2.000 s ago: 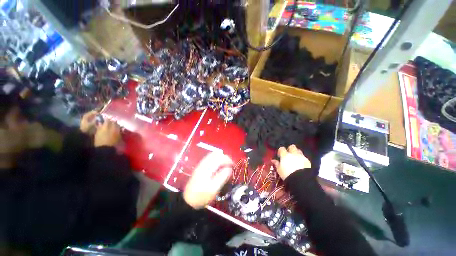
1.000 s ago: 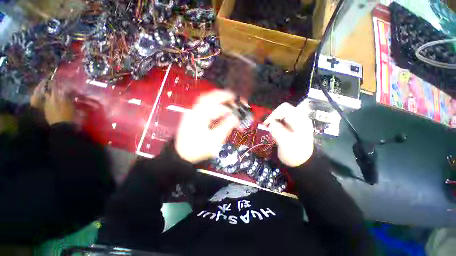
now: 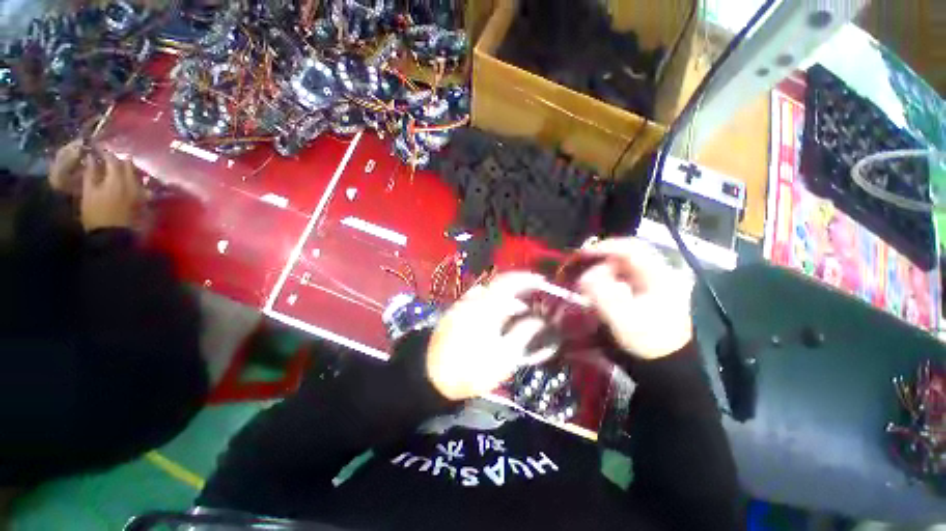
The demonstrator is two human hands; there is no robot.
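My left hand is over the near edge of the red tabletop, fingers curled around a dark, blurred piece; it looks like a ring unit, but blur hides its details. My right hand is just to the right, fingers bent, with thin reddish wires at its fingertips; whether it grips them is unclear. Ring units with white spots lie in a row below my hands, partly covered. Another ring unit lies left of my left hand, with thin wires beyond it. A loose pile of black parts lies beyond my hands.
A large heap of wired ring units lies across the back left. An open carton of black parts stands behind the loose pile. A white-and-black box and black gooseneck are at right. A coworker's hands are at left.
Since one second ago both hands have shifted slightly right and down in the picture. Two seconds ago my right hand was at the black pile; now it is close to my left hand.
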